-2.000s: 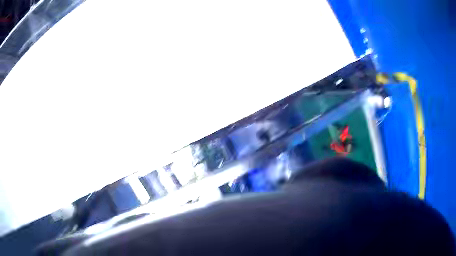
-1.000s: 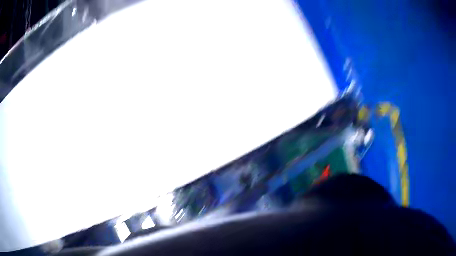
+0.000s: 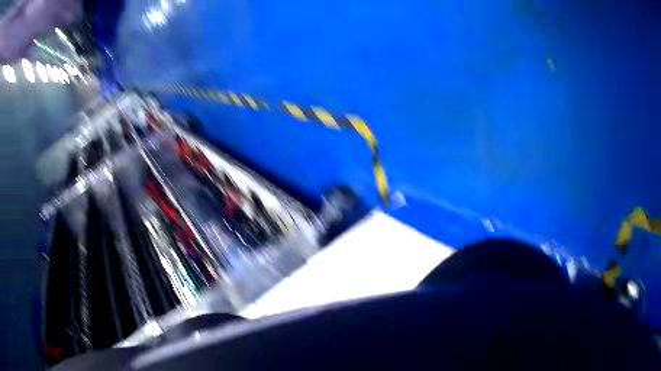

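No hand of mine shows in the head view. A large dark, blurred shape [image 3: 406, 333] fills the bottom of the picture and cannot be made out. Behind it lies an overexposed white surface [image 3: 355, 264]. To its left is a long rack or shelf-like structure [image 3: 217, 196] with pale rails and red, black and white items, all blurred. No handheld tester can be made out.
Blue floor [image 3: 464, 138] fills the upper and right part. A yellow-and-black tape line [image 3: 312, 114] crosses it and bends down toward the white surface. Another piece of such tape [image 3: 634, 217] is at the right edge. Bright lights show at the upper left.
The view has swung strongly. The large white surface has shrunk to a small patch, the green area with red items is gone, and the rack and more blue floor have appeared.
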